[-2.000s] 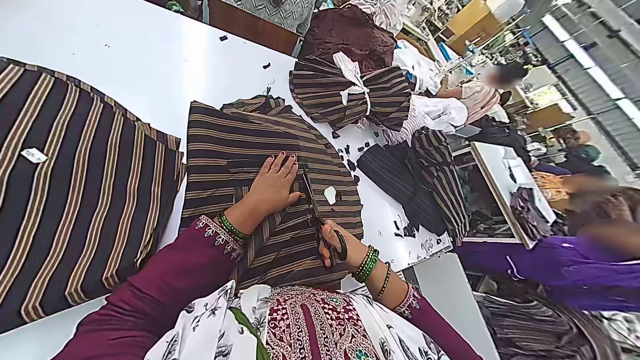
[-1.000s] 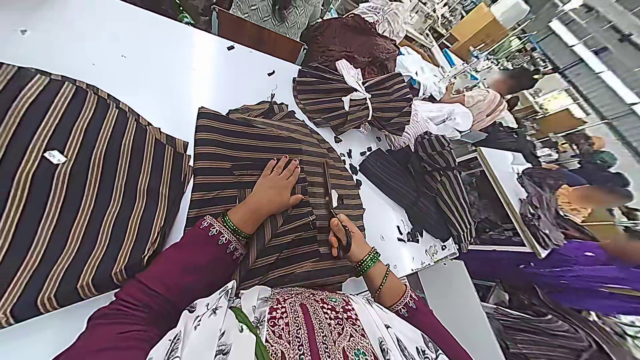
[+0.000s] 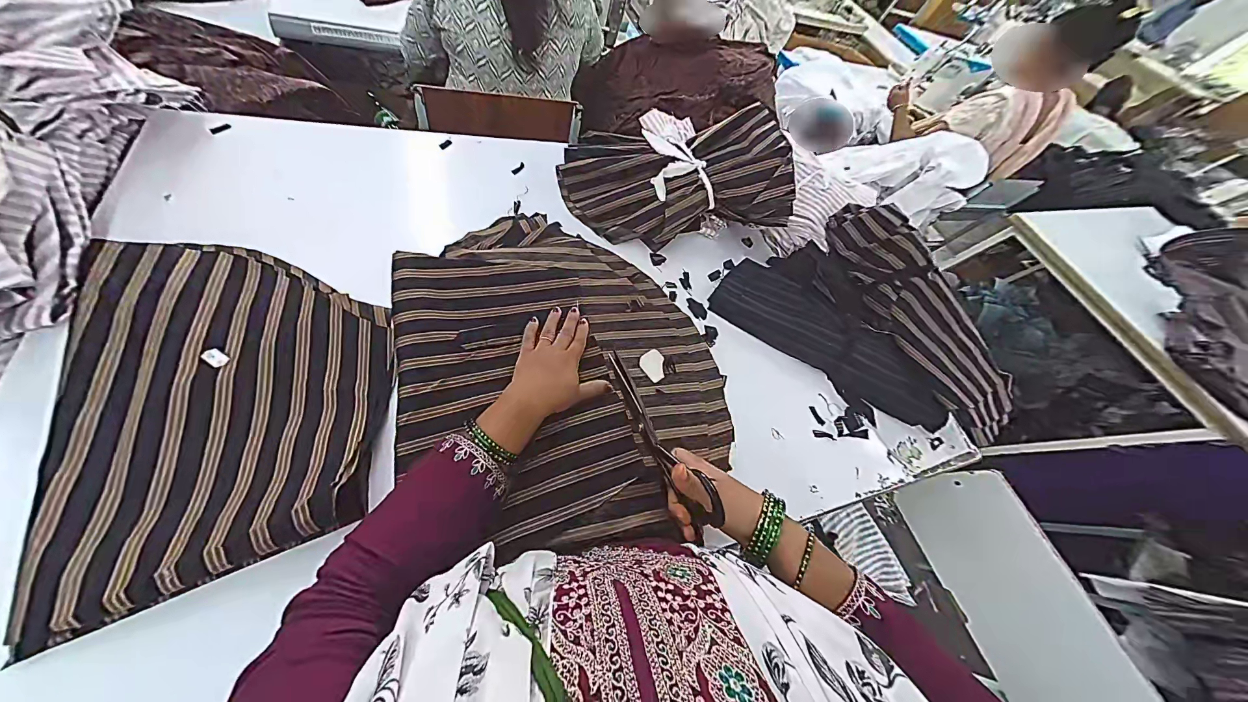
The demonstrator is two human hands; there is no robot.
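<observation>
My left hand (image 3: 554, 369) lies flat, fingers spread, on a stack of black and tan striped fabric pieces (image 3: 458, 302) on the white table. My right hand (image 3: 700, 492) grips the handles of a pair of fabric scissors (image 3: 639, 409), whose long blades point up and left over the striped cloth near my left thumb. A small white piece (image 3: 652, 366) rests on the cloth beside the blades. To the left lies another striped fabric stack (image 3: 214, 419) with a small white tag (image 3: 214, 358) on it.
A striped bundle tied with white cloth (image 3: 682, 175) sits at the table's far edge. Dark fabric pieces (image 3: 829, 331) lie on the right, with small black scraps (image 3: 843, 422) around them. Other people (image 3: 502, 44) sit beyond the table. A second white surface (image 3: 1024, 585) stands at lower right.
The scissors were lower over the cloth two seconds ago, then swung more upright; now their blades tilt up and left toward my left hand. My left hand stays on the cloth. The view has turned.
</observation>
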